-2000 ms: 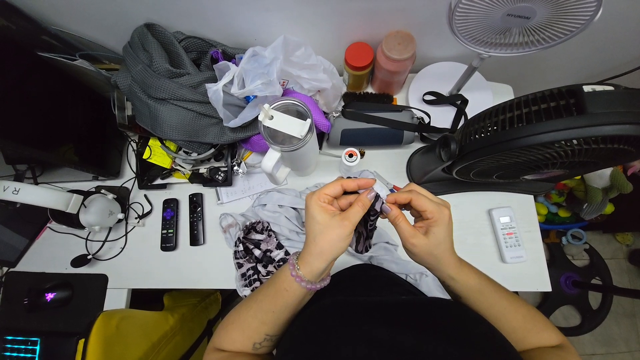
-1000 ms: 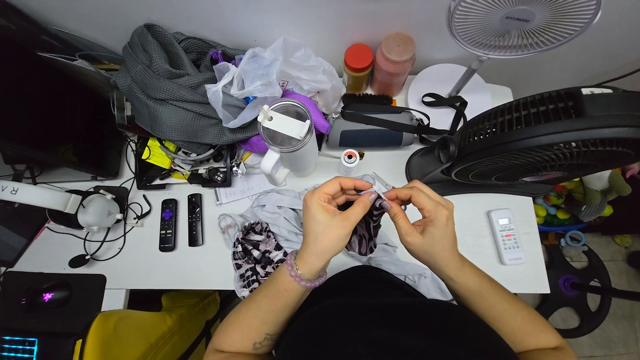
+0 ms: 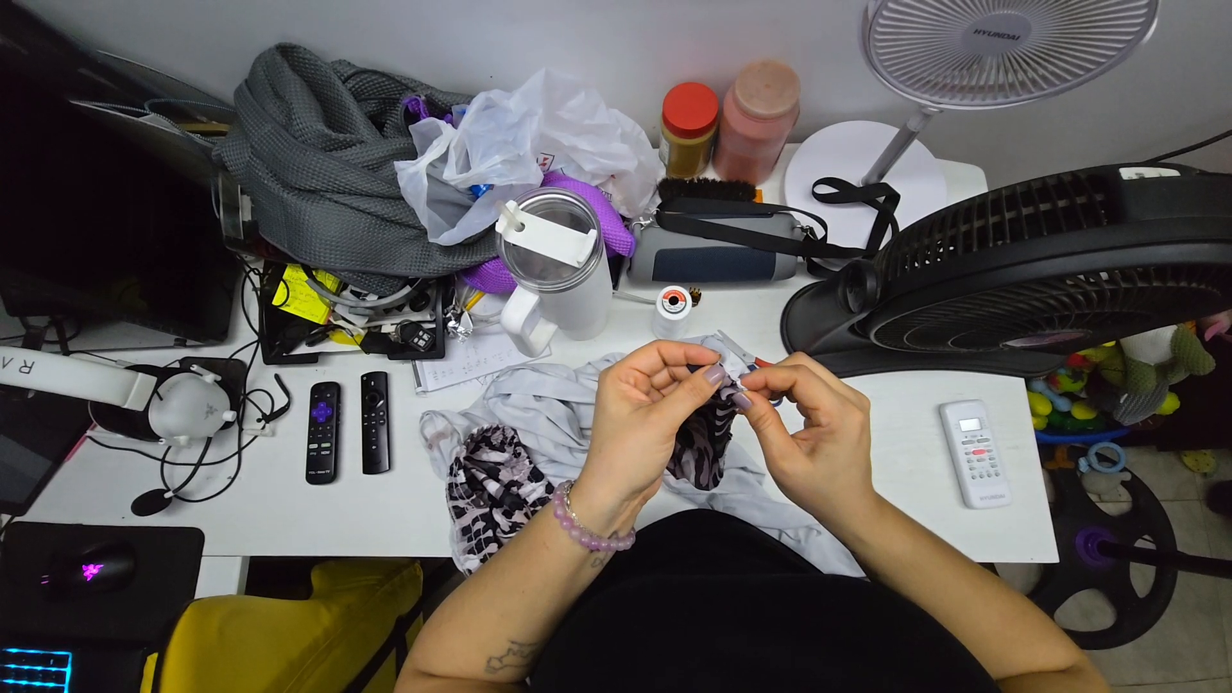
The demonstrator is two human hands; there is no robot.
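Observation:
My left hand [image 3: 654, 423] and my right hand [image 3: 813, 428] meet above the fabric, fingertips pinching a small white piece of cloth [image 3: 733, 364] between them. Whether a needle is there, I cannot tell. Dark patterned fabric [image 3: 701, 445] hangs below the fingers. Light grey cloth [image 3: 549, 395] lies under both hands, and a black and pink patterned part [image 3: 496, 481] rests left of my left wrist. Scissors [image 3: 741, 348], partly hidden, lie just behind the fingertips. A white thread spool [image 3: 673, 310] stands beyond them on the desk.
A lidded tumbler [image 3: 568, 289] stands behind my left hand. Two remotes [image 3: 323, 433] lie at left, an air-conditioner remote [image 3: 975, 452] at right. A black fan [image 3: 1020, 269], a speaker [image 3: 717, 252], two jars [image 3: 688, 130] and a plastic bag [image 3: 539, 144] line the back.
My fingers have shifted slightly around the small piece of cloth. Both hands have stayed in about the same place over the fabric.

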